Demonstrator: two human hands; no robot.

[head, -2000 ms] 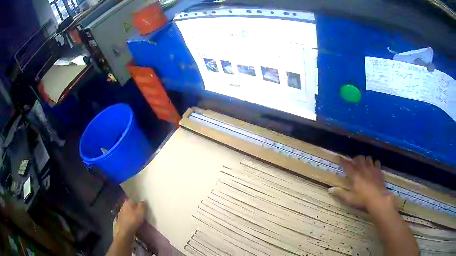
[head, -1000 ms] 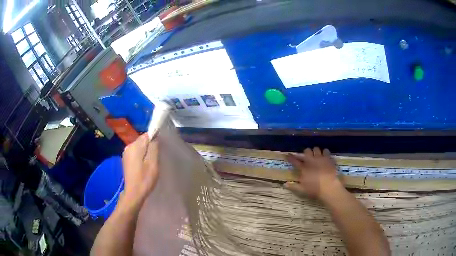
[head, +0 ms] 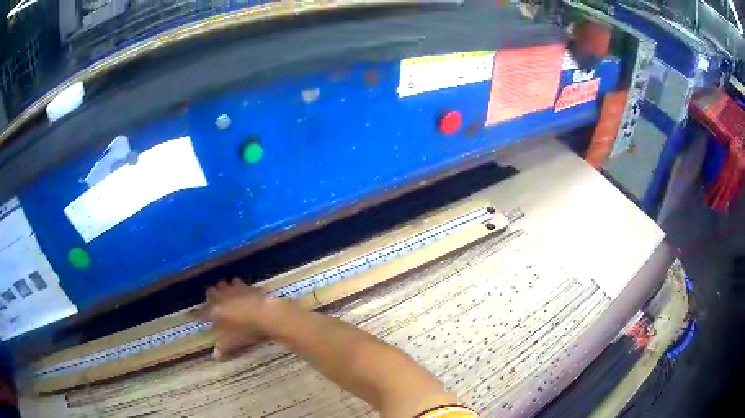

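The cutting die (head: 384, 261), a long narrow tan board with a pale blade channel, lies slanted over the beige backing sheet (head: 564, 184) under the press head. My right hand (head: 237, 317) rests on the die left of its middle, fingers over the far edge and thumb at the near side. The sheet is covered in long cut lines and scattered dark specks; its far right corner is smooth. My left hand is not in the picture.
The blue press head (head: 343, 147) spans behind the die, with a red button (head: 450, 122), green buttons and paper notices. Black strips (head: 474, 180) lie under it. A blue bin rim (head: 684, 339) and the pale front ledge (head: 653, 343) show at right.
The view has swung right along the press, showing the die's right end and the red button. My left hand, which was lifting the sheet's left end, has left the picture. My right hand stays on the die.
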